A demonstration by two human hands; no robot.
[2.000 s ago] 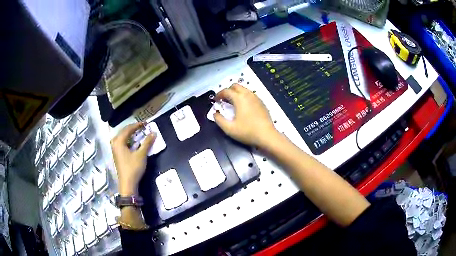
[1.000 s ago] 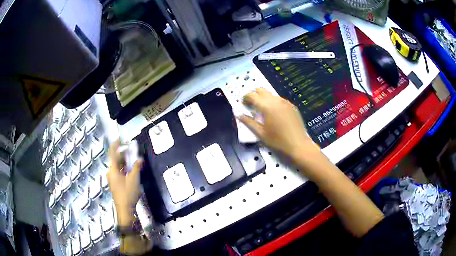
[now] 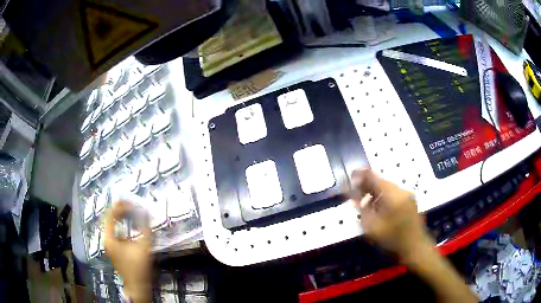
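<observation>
The black four-pocket fixture (image 3: pixel 273 141) lies on the white perforated table. Each pocket shows a white rounded rectangle, such as the upper left one (image 3: pixel 252 123); whether these are parts or bare pockets I cannot tell. My left hand (image 3: pixel 130 237) is blurred over the lower left of the clear tray, with a pale workpiece (image 3: pixel 131 223) between its curled fingers. My right hand (image 3: pixel 388 213) is blurred at the fixture's lower right corner, fingers curled. A small whitish sliver shows at its fingertips; what it is I cannot tell.
The clear tray holds rows of shiny parts (image 3: pixel 142 130) left of the fixture. The laser head with its warning triangle (image 3: pixel 113 32) hangs above. A mouse pad (image 3: pixel 451 127) with a steel ruler (image 3: pixel 424 61) lies right, and a bin of scraps (image 3: pixel 504 269) stands lower right.
The view has shifted left, so more of the tray shows. My left hand has moved from the fixture's left edge over the tray. My right hand has moved down to the fixture's lower right corner.
</observation>
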